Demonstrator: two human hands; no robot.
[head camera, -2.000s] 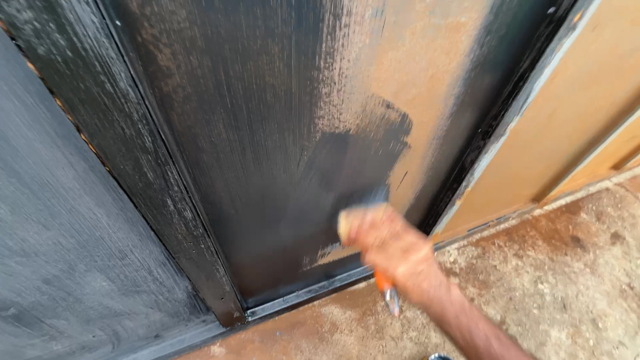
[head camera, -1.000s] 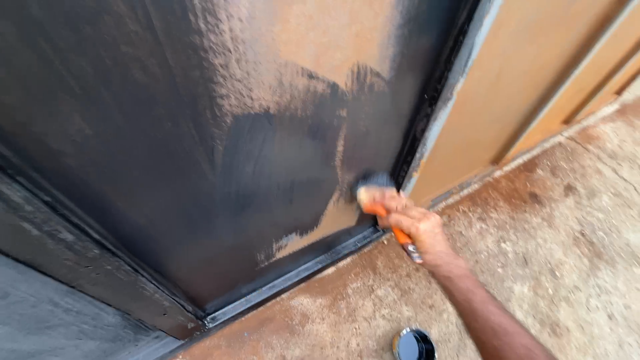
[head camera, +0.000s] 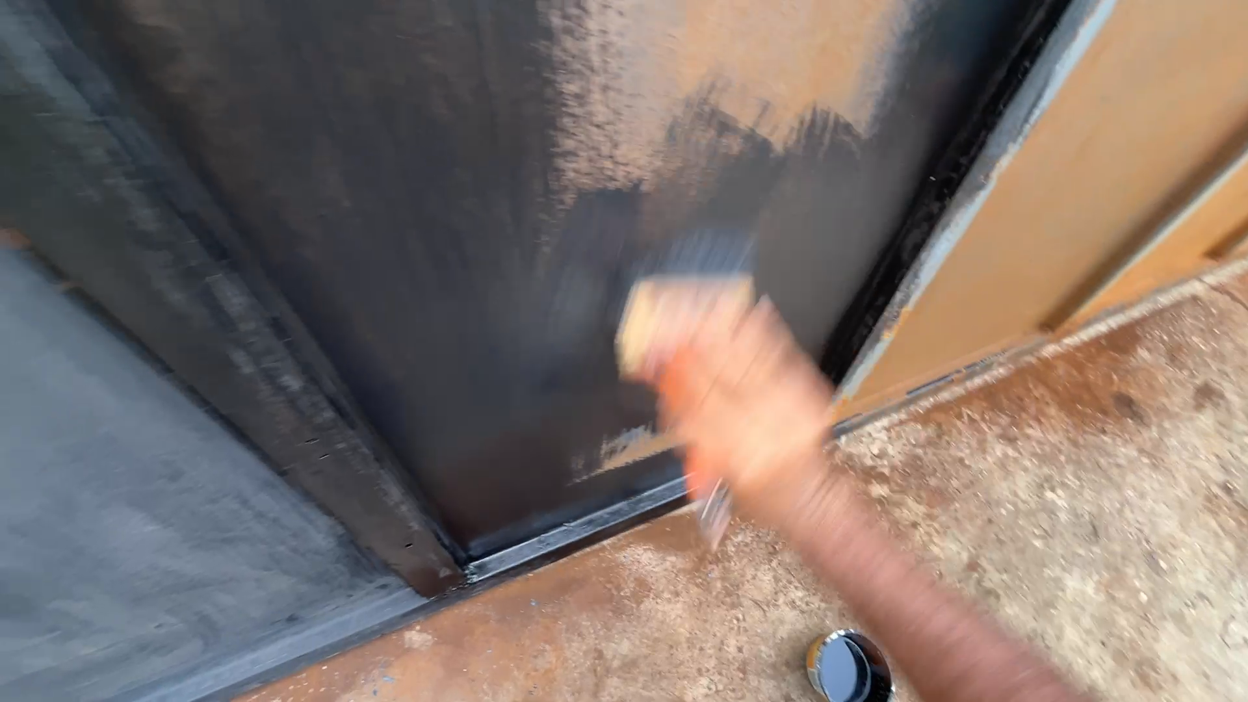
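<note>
My right hand (head camera: 751, 409), blurred by motion, grips the orange handle of a wide paintbrush (head camera: 687, 312). The dark bristles point up and meet the door panel (head camera: 439, 292), which is largely covered in dark paint. Tan base colour shows in the panel's upper part and in a small streak near its bottom edge. An open can of dark paint (head camera: 846, 668) stands on the ground below my forearm. My left hand is out of the frame.
Raised dark frame strips (head camera: 341, 448) border the panel. At left lies a grey-blue painted panel (head camera: 146, 507); at right, an unpainted tan panel (head camera: 1072, 214). Rough, stained concrete ground (head camera: 1092, 487) runs along the bottom.
My right hand with the brush has moved left and up from the panel's lower right corner. Dark paint now covers the tan strip beside that corner and more of the lower panel.
</note>
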